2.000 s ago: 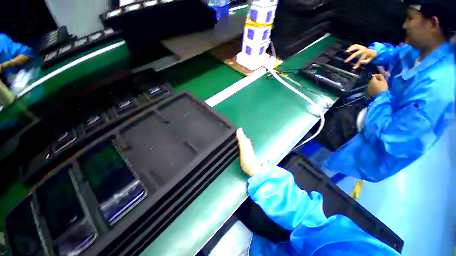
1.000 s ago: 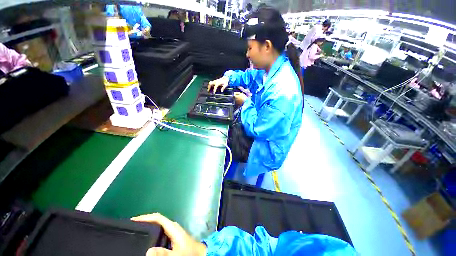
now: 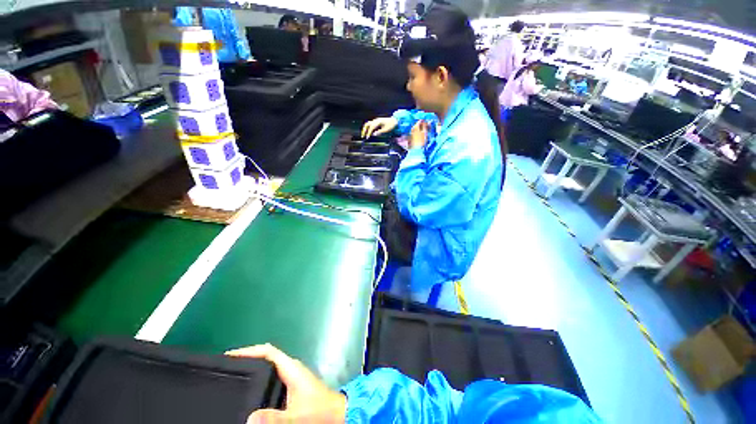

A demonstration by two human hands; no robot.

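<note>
A black foam tray (image 3: 166, 385) lies at the bottom left, cut off by the lower edge. The visible part of it holds no phone. My right hand (image 3: 302, 393) is at the tray's right end, with fingers over its far corner and the thumb lower down, holding that end. My blue sleeve runs off at the bottom right. My left hand is out of the picture. Part of another dark tray (image 3: 25, 360) with a dim phone-like item shows at the left edge.
A white socket tower (image 3: 207, 132) stands on the green bench (image 3: 282, 273), with a white cable (image 3: 315, 217) trailing from it. A person in blue (image 3: 452, 190) works at a phone tray (image 3: 356, 178). Empty trays (image 3: 472, 352) sit low beside the bench.
The view has swung up and to the right, so the phones in the near tray are out of view. My right hand remains at the tray's end. The neighbour's hands have moved apart from the tray's middle.
</note>
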